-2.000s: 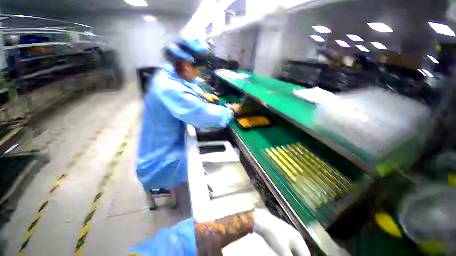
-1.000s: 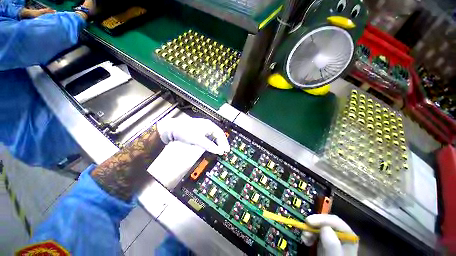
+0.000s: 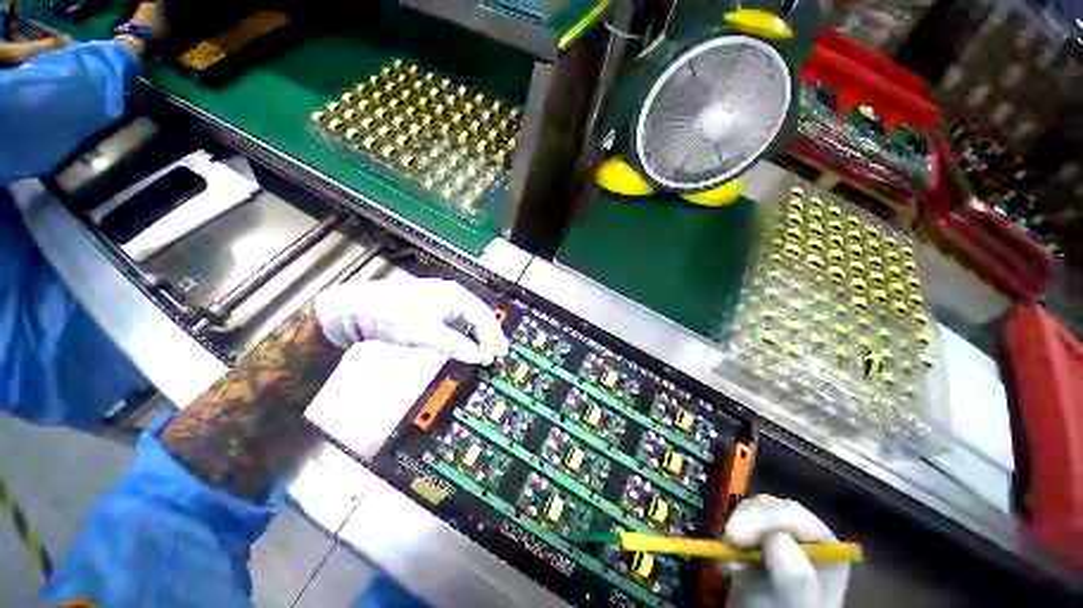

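Note:
A black carrier (image 3: 430,489) with orange end bars lies in front of me and holds rows of green circuit boards (image 3: 575,456) with yellow-wrapped transformers. My left hand (image 3: 416,318), in a white glove, is at the carrier's upper left corner, fingertips together near the boards; whether it holds anything is hidden. My right hand (image 3: 785,553), also gloved, is at the lower right corner and grips a yellow stick (image 3: 701,548). The stick's green tip lies over the lower boards.
A blister tray of transformers (image 3: 831,309) is at the right, another tray (image 3: 416,134) under the shelf. A penguin fan (image 3: 716,119) stands between them, red bins (image 3: 1045,416) at far right. A neighbour's blue sleeve (image 3: 71,101) is upper left, beside the conveyor rail (image 3: 267,271).
The view has shifted, so the carrier, trays and fan sit further left in the picture. The stick, still in my right hand, lies flatter and its tip is nearer the carrier's lower edge.

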